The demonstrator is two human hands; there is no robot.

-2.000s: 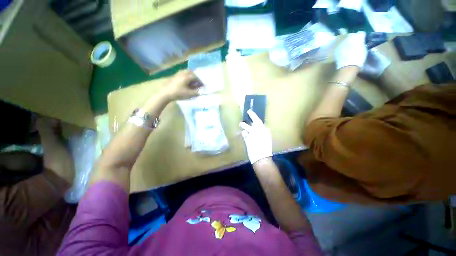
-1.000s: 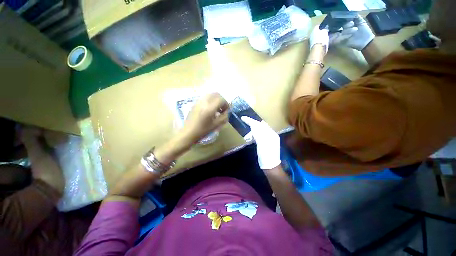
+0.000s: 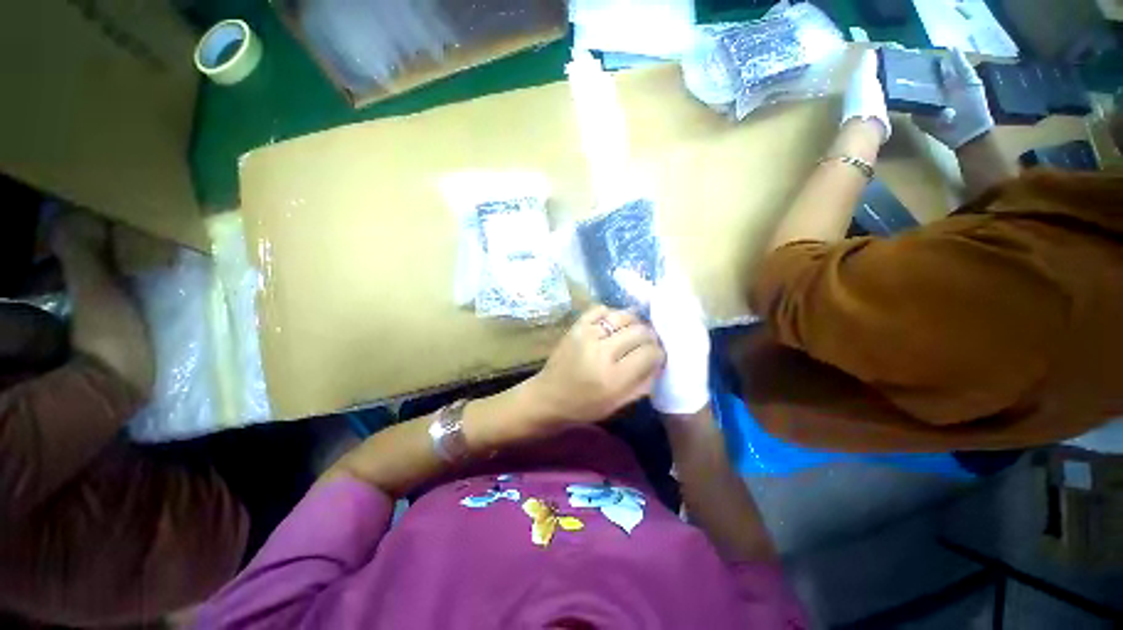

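Note:
A dark device in a shiny bubble bag (image 3: 619, 241) stands out just above my hands, over the cardboard sheet's (image 3: 370, 259) near edge. My right hand (image 3: 677, 345), in a white glove, holds it from the right side. My bare left hand (image 3: 603, 364) is at its near end, fingers bent and pinched there; the fingertips are partly hidden, so I cannot tell exactly what they grip. A packed unit in a bubble bag (image 3: 515, 261) lies on the cardboard to the left, touched by neither hand.
A tape roll (image 3: 229, 52) and small carton (image 3: 406, 49) are at the back left, a large carton (image 3: 92, 111) at far left. A neighbour's gloved hands (image 3: 867, 99) hold a black device (image 3: 913, 81) at right. Bubble wrap (image 3: 185, 345) lies left; packed units (image 3: 764, 55) at back.
My left hand has moved from the back left to the device's near end. The device, bare at first beside my right hand, is now inside a bubble bag and held.

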